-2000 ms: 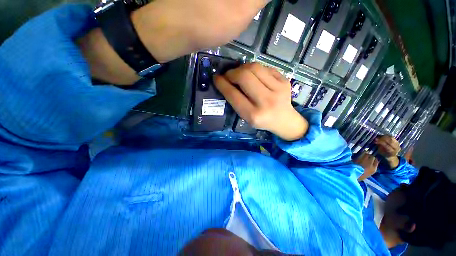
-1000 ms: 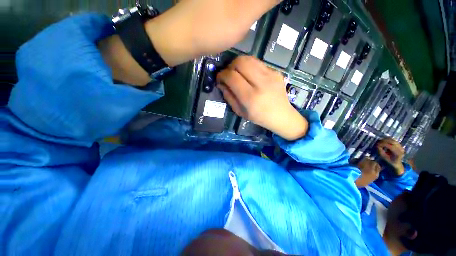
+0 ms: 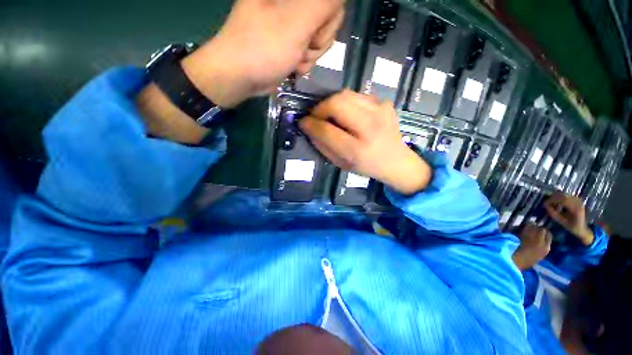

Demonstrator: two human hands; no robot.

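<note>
A dark grey phone back cover (image 3: 296, 188) with a white label lies in the near left pocket of the clear blister tray (image 3: 269, 161). Glossy black camera lenses (image 3: 287, 139) sit at its upper left. My right hand (image 3: 364, 135) is over this cover, its thumb and fingertips bent together beside the lenses; whether they hold anything is hidden. My left hand (image 3: 277, 43), with a black watch on the wrist, is above the tray's left end, fingers curled down near the upper left cover (image 3: 319, 78). I cannot tell if it holds something small.
More labelled covers (image 3: 431, 100) fill the tray's two rows to the right. Stacked blister trays (image 3: 554, 149) stand farther right, with a neighbouring person's hands (image 3: 565, 211) over them. A worn rail (image 3: 565, 87) edges the green surface (image 3: 83, 41).
The view has shifted, and the tray shows lower. My left hand has come back from the top edge, so its curled fingers now show. My right hand remains beside the near left cover's lenses.
</note>
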